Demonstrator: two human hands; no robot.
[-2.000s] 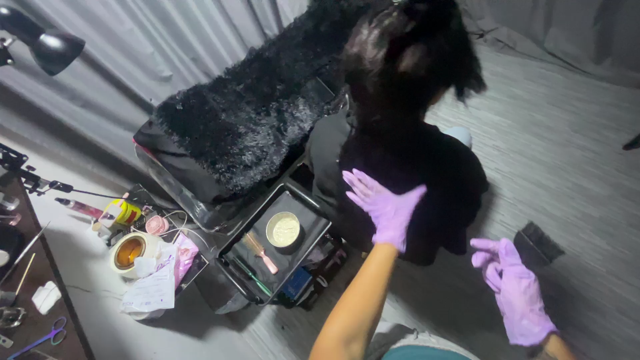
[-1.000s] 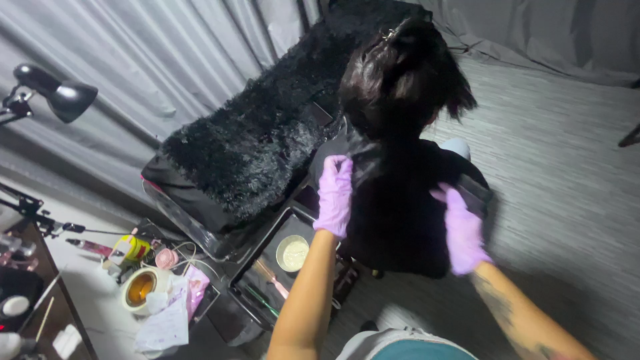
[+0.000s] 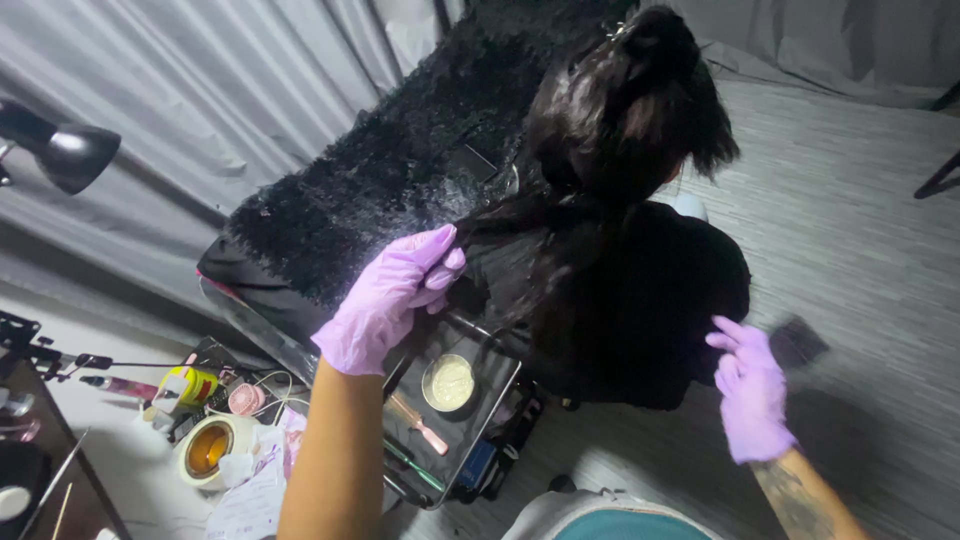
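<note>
A seated person in a dark top (image 3: 645, 300) has dark hair (image 3: 615, 112), partly clipped up. My left hand (image 3: 405, 292), in a lilac glove, pinches the end of a long strand of hair (image 3: 502, 221) and draws it out to the left. At the lower right my right hand (image 3: 750, 390), gloved alike, is beside the person's back. A dark, blurred comb or brush (image 3: 799, 341) shows just behind its fingers and looks held by it. Below my left hand, a bowl of pale cream (image 3: 448, 382) and a pink-handled brush (image 3: 420, 427) lie on a black tray.
The black trolley tray (image 3: 480, 454) also holds a green-handled tool (image 3: 412, 465). A bed with a black furry cover (image 3: 337, 202) stands behind it. Left are a wax pot (image 3: 210, 450), a yellow container (image 3: 191, 384), papers and cables. A black lamp (image 3: 79, 157) juts in at upper left.
My left hand has moved left from the person's shoulder and now has a strand of hair pulled out. My right hand has moved down from the right side of the back.
</note>
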